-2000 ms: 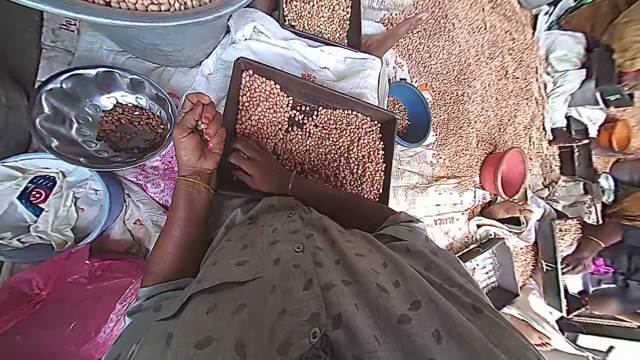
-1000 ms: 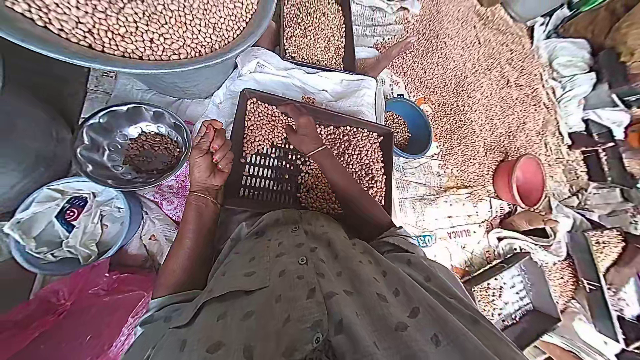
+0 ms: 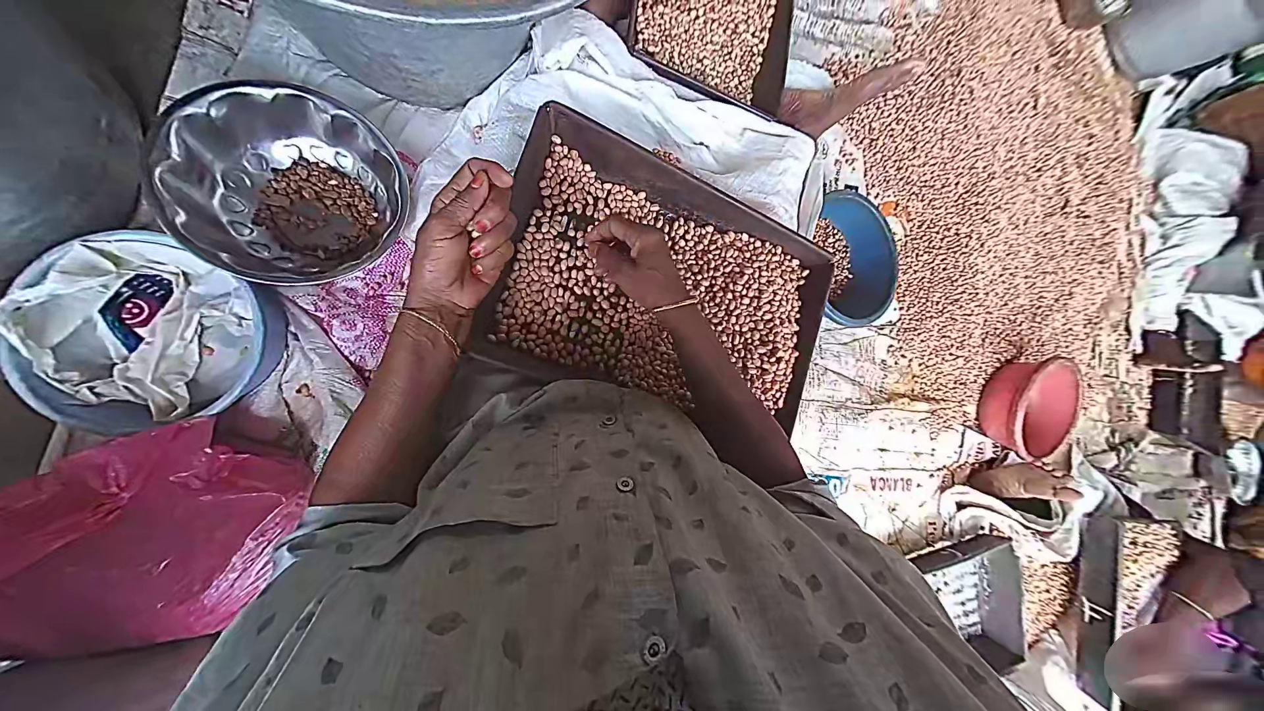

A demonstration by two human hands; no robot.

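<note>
A dark slotted tray (image 3: 681,188) of reddish-brown nuts or beans (image 3: 731,286) lies in front of my body. Curled into a loose fist at the tray's left edge is my left hand (image 3: 464,237); whatever its palm may hold is hidden. My right hand (image 3: 632,259) hovers over or touches the nuts near the tray's middle, thumb and fingertips together, and I cannot tell if a nut is between them. Left of my left hand stands a shiny scalloped metal bowl (image 3: 212,188) with darker nuts or scraps (image 3: 316,212) at its bottom.
A large metal basin (image 3: 415,49) stands at the top, a second nut tray (image 3: 706,44) beside it. A blue bowl (image 3: 874,259) sits right, a red bucket (image 3: 1032,407) further off by spread nuts (image 3: 997,197). At left are a blue tub (image 3: 262,336) and pink plastic bag (image 3: 148,533). A co-worker's arm (image 3: 1195,592) shows lower right.
Between the last two views, my right hand has moved from the tray's upper part toward its middle. Nuts now cover much of the slotted area that was bare one second ago.
</note>
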